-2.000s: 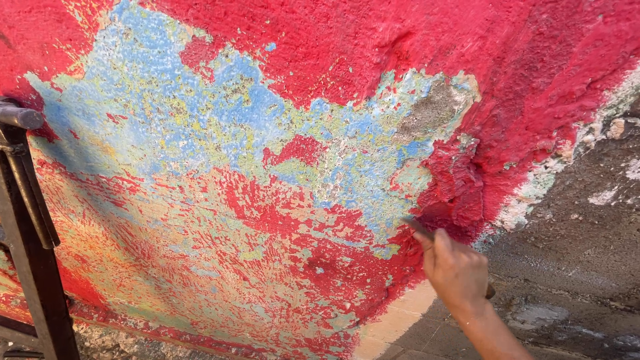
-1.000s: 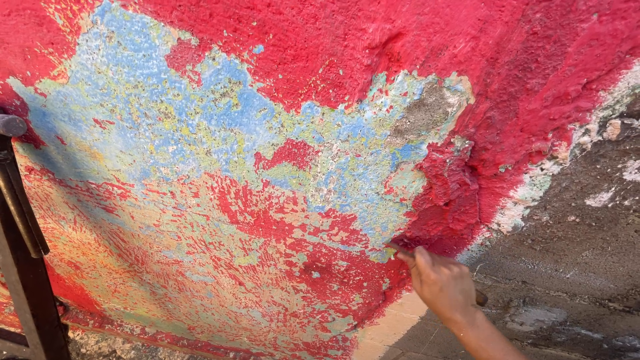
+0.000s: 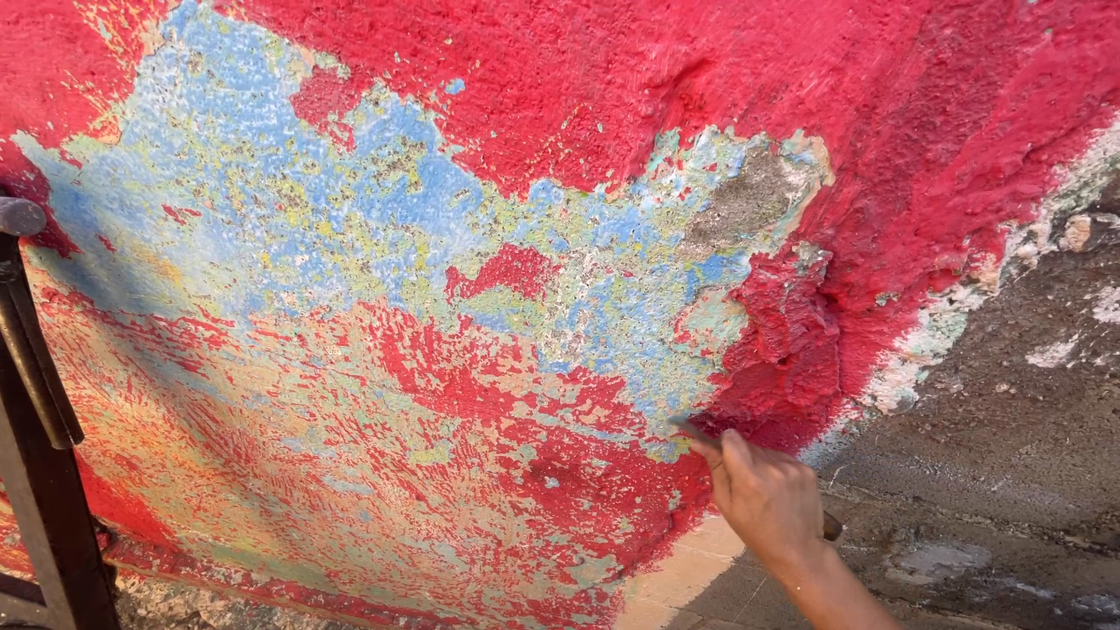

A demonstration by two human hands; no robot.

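My right hand (image 3: 770,499) is closed around a scraping tool (image 3: 691,429), whose flat tip meets the painted wall at the lower edge of a bared blue and yellow-green patch (image 3: 420,201). The end of its dark handle sticks out behind the palm. Thick red paint (image 3: 787,359), lumpy and cracked, lies just above the hand. Below and left of the tip, the wall (image 3: 289,455) shows streaks of red over peach and pale green. My left hand is out of the frame.
A dark metal frame (image 3: 44,490) with a rounded rod end stands at the left edge. At the right, a rough grey-brown surface (image 3: 1006,429) borders the red wall along a crumbly white edge (image 3: 927,341). Pale paving (image 3: 674,569) lies beneath the hand, partly in shade.
The tool's tip remains near the same lower edge of the blue patch, still held in my right hand. Otherwise only small shifts show.
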